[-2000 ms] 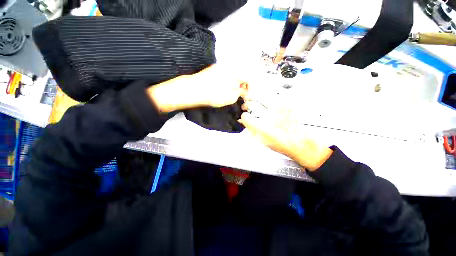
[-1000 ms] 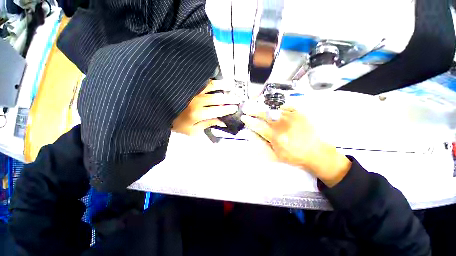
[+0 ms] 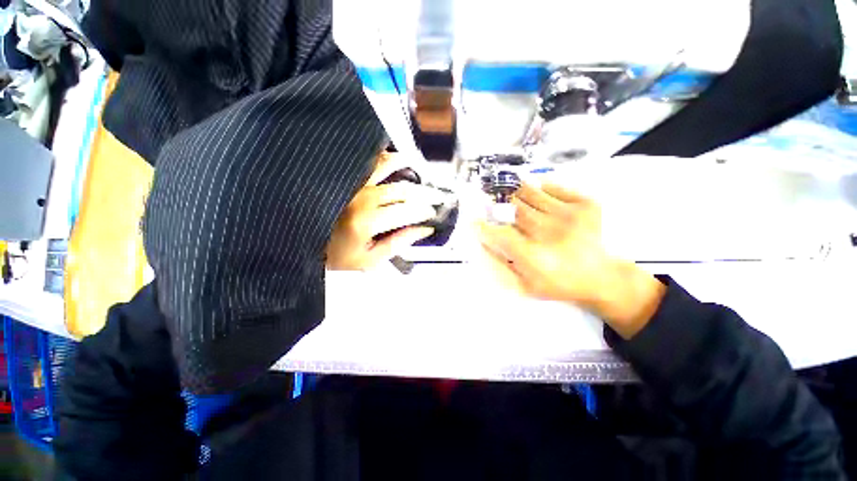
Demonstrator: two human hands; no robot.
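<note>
The black garment with pale pinstriped lining (image 3: 254, 216) lies bunched left of the needle and covers my left wrist and forearm. My left hand (image 3: 371, 221) holds a small dark fold of the garment (image 3: 440, 222), its fingers spread over it just left of the needle area. My right hand (image 3: 554, 240) lies on the machine bed right of the fold, fingers bent beside the small round metal knob (image 3: 502, 180). Its fingertips show no cloth between them; glare hides detail there. The white sewing machine head (image 3: 507, 80) with a blue stripe stands behind my hands.
A wide black fabric strip (image 3: 742, 99) hangs over the machine at the right. A yellow-tan board (image 3: 108, 225) lies under the garment at the left. A grey panel (image 3: 23, 183) is at the far left. Blue crates (image 3: 38, 362) stand below the ruler-marked table edge (image 3: 451, 369).
Since two seconds ago, the garment has been turned over my left forearm and both hands moved to the needle area. Since one second ago, my right hand has moved slightly away from the fold.
</note>
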